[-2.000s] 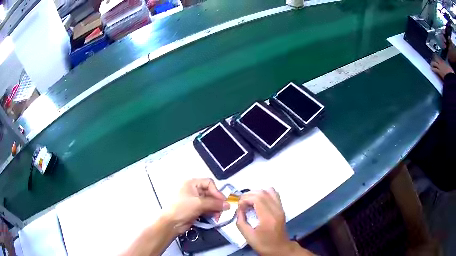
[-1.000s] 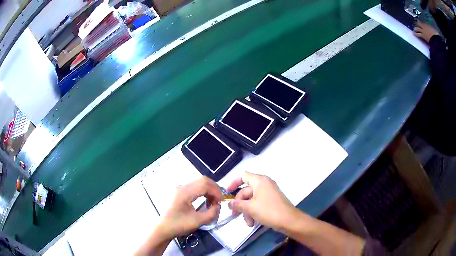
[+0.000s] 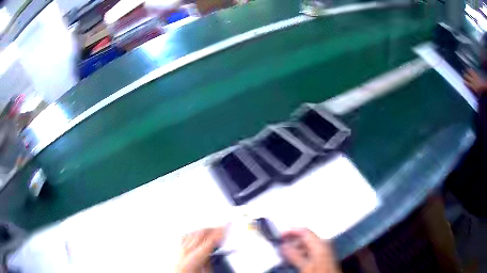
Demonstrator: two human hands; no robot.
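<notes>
A silvery-white display panel [image 3: 251, 249] lies over a black device housing [image 3: 267, 230] at the bottom centre, with a small orange-yellow patch at the panel's upper end. My left hand [image 3: 198, 249] is at the left side of the device, cut off by the lower edge. My right hand [image 3: 307, 250] has its fingers at the right side of the housing. The frame is blurred, so the exact grip and the cable's seating do not show.
Three black units with white-bordered dark screens [image 3: 285, 151] stand in a row beyond my hands on the white sheet [image 3: 320, 198] and green belt [image 3: 213, 106]. A small object [image 3: 37, 182] lies far left. Another person's hand [image 3: 473, 80] is at the right edge.
The view has shifted and blurred. My hands have moved apart from the pinched orange cable to the two sides of the device, and the panel's white back now shows between them.
</notes>
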